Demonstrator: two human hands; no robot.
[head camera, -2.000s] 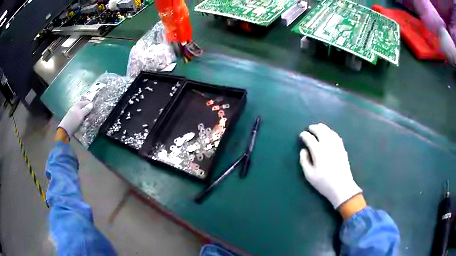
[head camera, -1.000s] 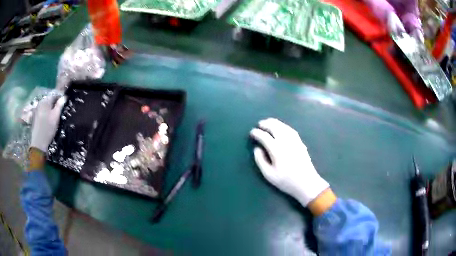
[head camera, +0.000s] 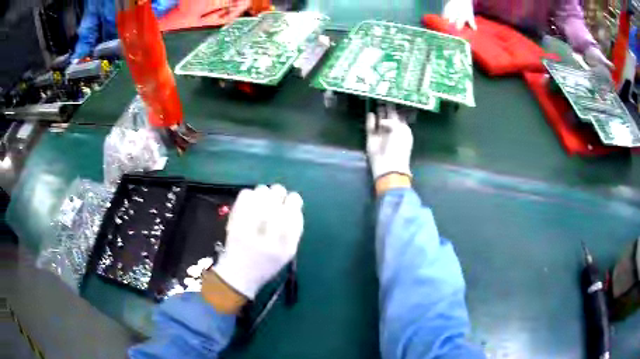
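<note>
A large green circuit board (head camera: 400, 64), pale solder side up, stands on parts beyond the bench. My right hand (head camera: 390, 146), white-gloved, reaches to its near edge with fingertips partly under it; the grip is hidden. My left hand (head camera: 261, 235), white-gloved, is above the right side of the black parts tray (head camera: 174, 238) with fingers curled; I cannot tell if it holds anything. The tray's left compartment has small silvery screws (head camera: 130, 273). Its right compartment shows silvery-white flat pieces (head camera: 193, 273) and a red piece (head camera: 224, 210).
Clear bags (head camera: 77, 217) lie left of and behind the tray. Black sticks (head camera: 291, 287) are partly under my left arm. A black screwdriver (head camera: 595, 308) lies at right. An orange-wrapped post (head camera: 151, 66) and another board (head camera: 256, 49) stand beyond. Other workers' sleeves and hands (head camera: 460, 12) show behind.
My right hand has moved forward from the bench to the board's edge. My left hand has left the bag at the tray's left and moved right, over the tray. The view has tilted up.
</note>
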